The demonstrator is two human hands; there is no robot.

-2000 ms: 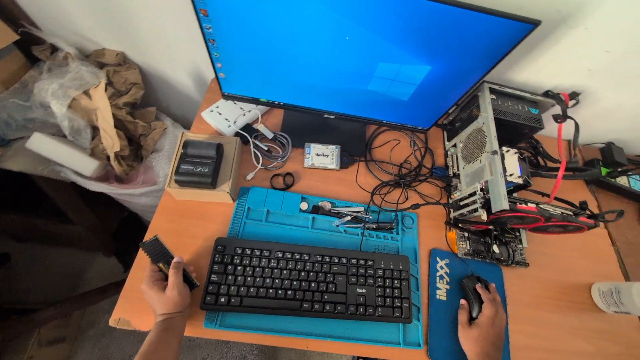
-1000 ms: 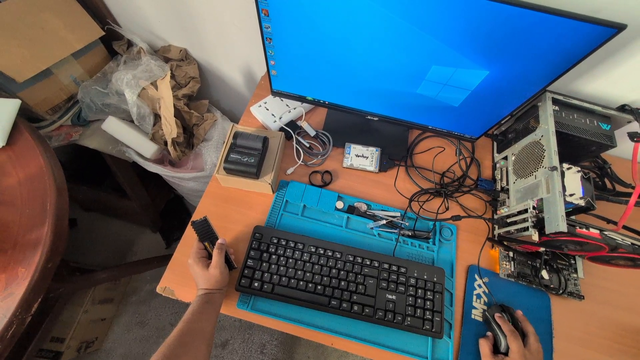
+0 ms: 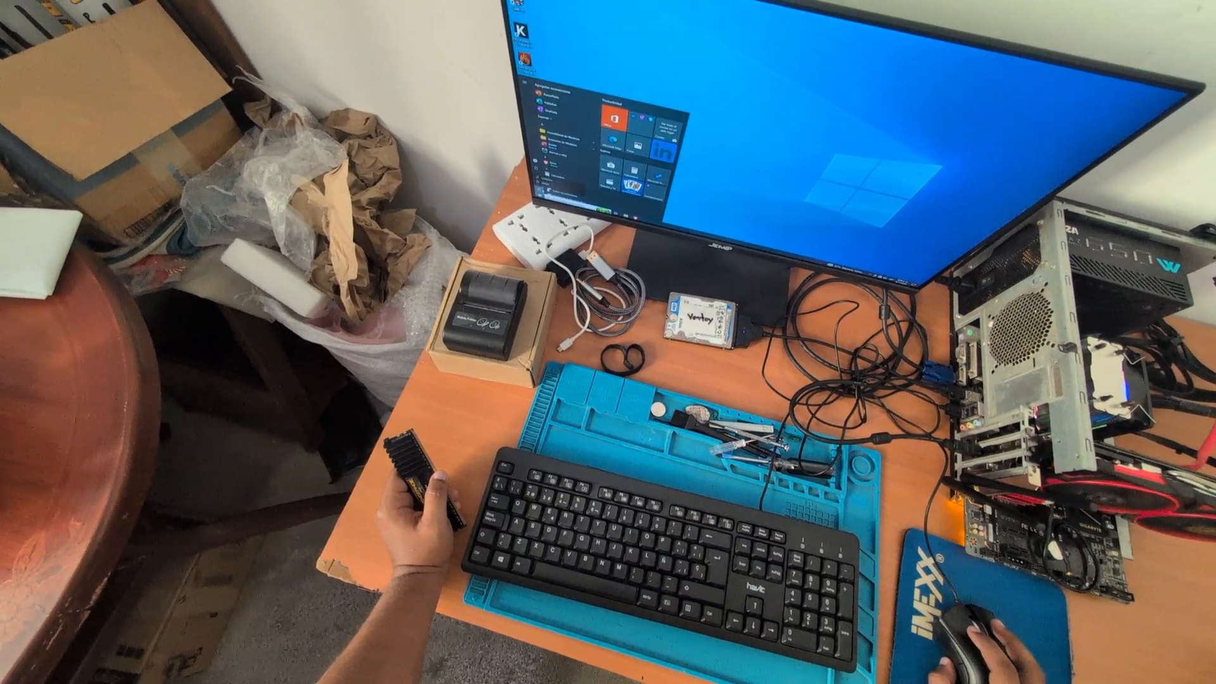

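Observation:
My left hand [image 3: 418,522] holds a black RAM module [image 3: 414,467] with a finned heat spreader, just left of the black keyboard [image 3: 665,560]. The keyboard lies across a blue silicone work mat [image 3: 608,432] with small tools [image 3: 750,445] in its upper trays. On a blue mouse pad [image 3: 1007,579] at the lower right, my right hand [image 3: 993,655] rests over a black computer mouse [image 3: 967,646]. Behind the mat stands a monitor [image 3: 807,142] with a menu open at the left of its screen.
An open computer case [image 3: 1021,332] with its motherboard [image 3: 1054,551] stands at the right. Black cables [image 3: 855,361] coil beside a hard drive [image 3: 701,320]. A black device [image 3: 485,313] sits on a cardboard box [image 3: 442,347]. A round wooden table [image 3: 76,427] is at the left.
A menu has opened on the monitor's screen. My left hand still holds the RAM module and my right hand stays on the mouse. The view has swung left.

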